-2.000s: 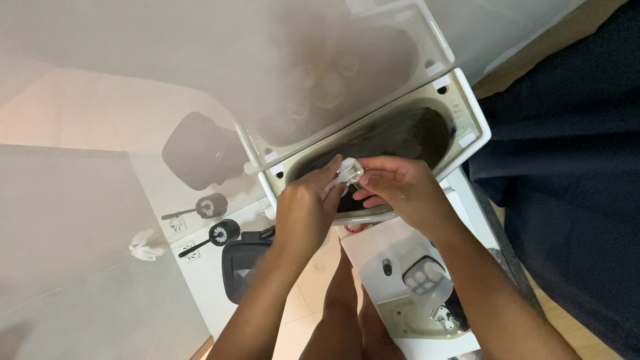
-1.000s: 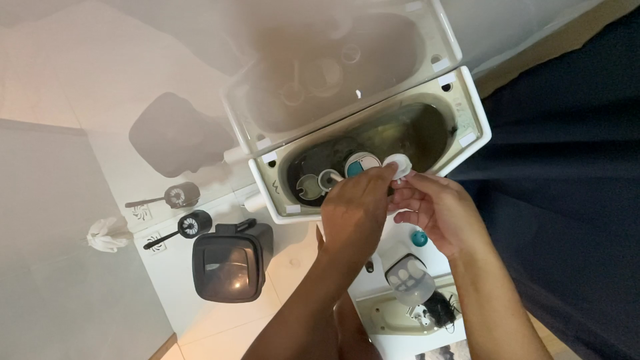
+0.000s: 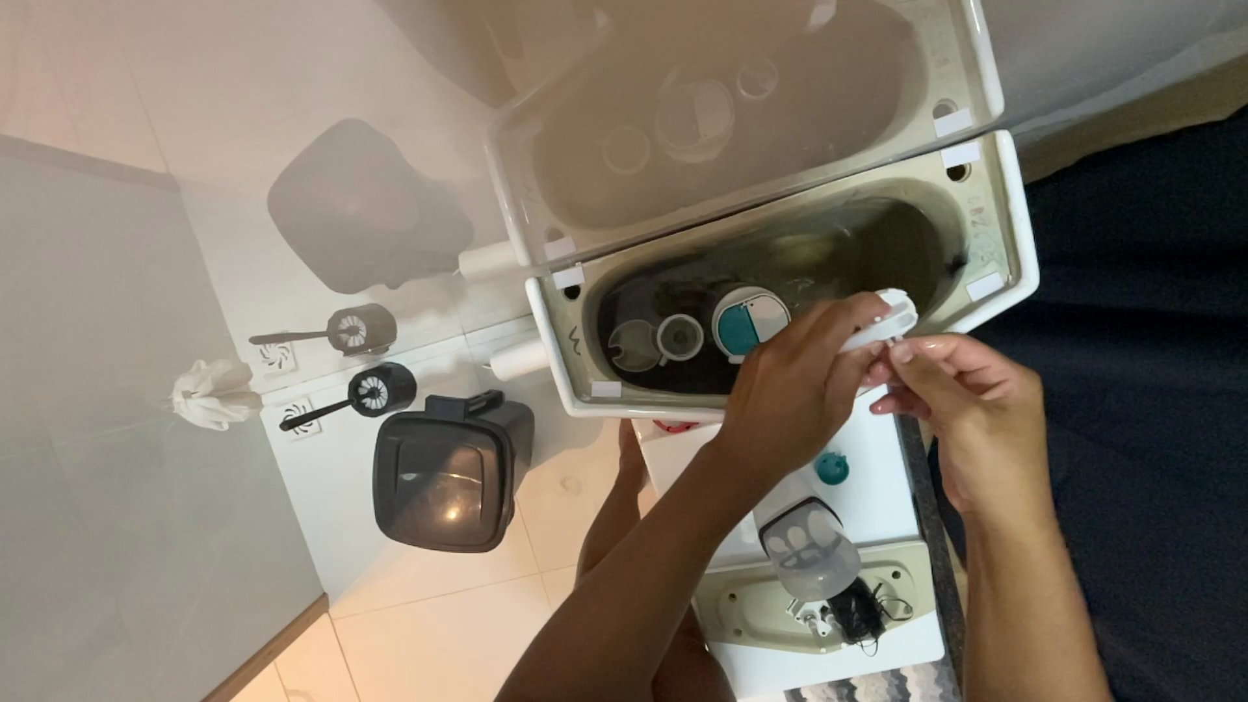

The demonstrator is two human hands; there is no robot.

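Observation:
My left hand [image 3: 804, 366] grips a small white plastic part [image 3: 885, 320] over the near right edge of an open toilet cistern [image 3: 639, 403]. The fingertips of my right hand [image 3: 965, 400] pinch at the underside of that same part; what exactly lies between them is partly hidden. Inside the cistern, left of my hands, stand a flush valve with a white and teal round top [image 3: 749, 325] and a pale round tube end [image 3: 680, 337]. Dark water fills the rest of the basin. Below my hands a small teal plastic piece [image 3: 833, 468] rests on a white surface.
Below lie a clear plastic container [image 3: 812, 551], the upturned cistern lid [image 3: 726, 604] and a black tangled item [image 3: 860, 612]. A black lidded bin [image 3: 444, 481] and a toilet brush in its holder [image 3: 380, 390] stand on the floor at left. A glossy wall above mirrors the cistern. Dark fabric hangs at right.
My hands have moved right with the white part, uncovering the teal-topped valve in the cistern. The teal piece on the white surface has come into sight. The view has shifted.

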